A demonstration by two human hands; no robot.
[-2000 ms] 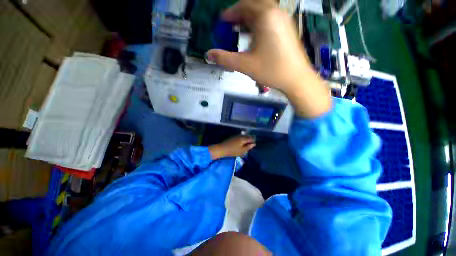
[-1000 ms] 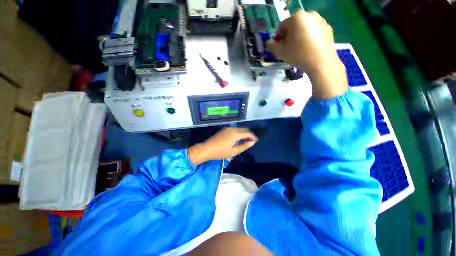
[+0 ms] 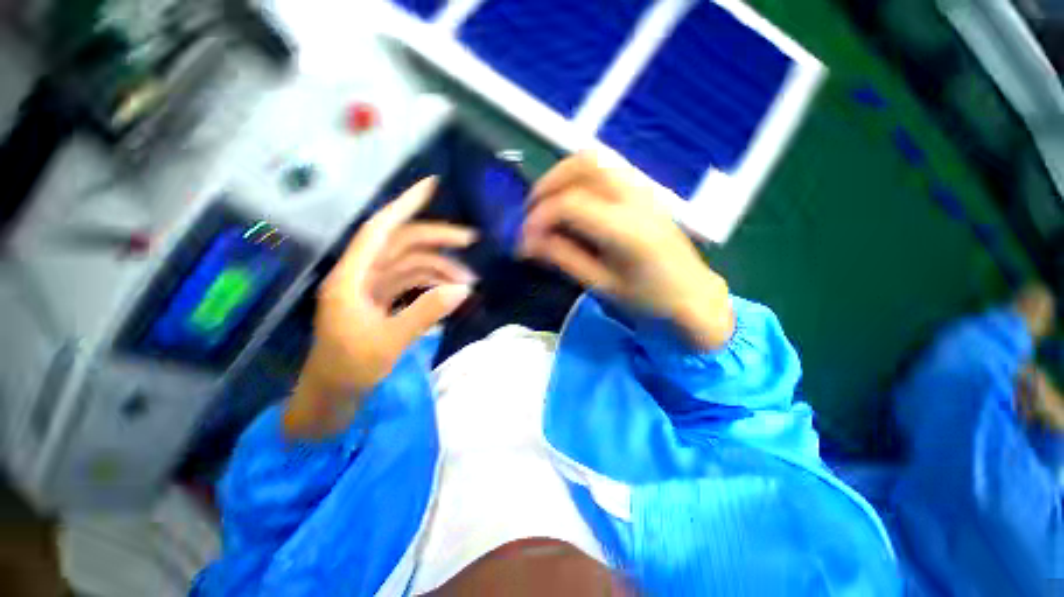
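Observation:
My right hand (image 3: 613,239) holds a blue plastic housing (image 3: 504,201) by its right side, in front of my chest. The housing is blurred. My left hand (image 3: 379,297) is just left of it, fingers spread and apart from the housing, with nothing seen in it. Beyond my right hand lies the white tray (image 3: 747,210), with dark-blue parts (image 3: 700,96) packed in blocks.
The white machine (image 3: 263,128) stands at the left, with a lit touch screen (image 3: 216,292), a red button (image 3: 362,118) and a dark green button (image 3: 298,176). Another person's blue sleeve (image 3: 963,408) is at the right over the green surface (image 3: 852,268).
The view has turned right. My right hand has left the machine's right fixture and now holds a blue housing near my chest. My left hand has risen beside it with fingers spread.

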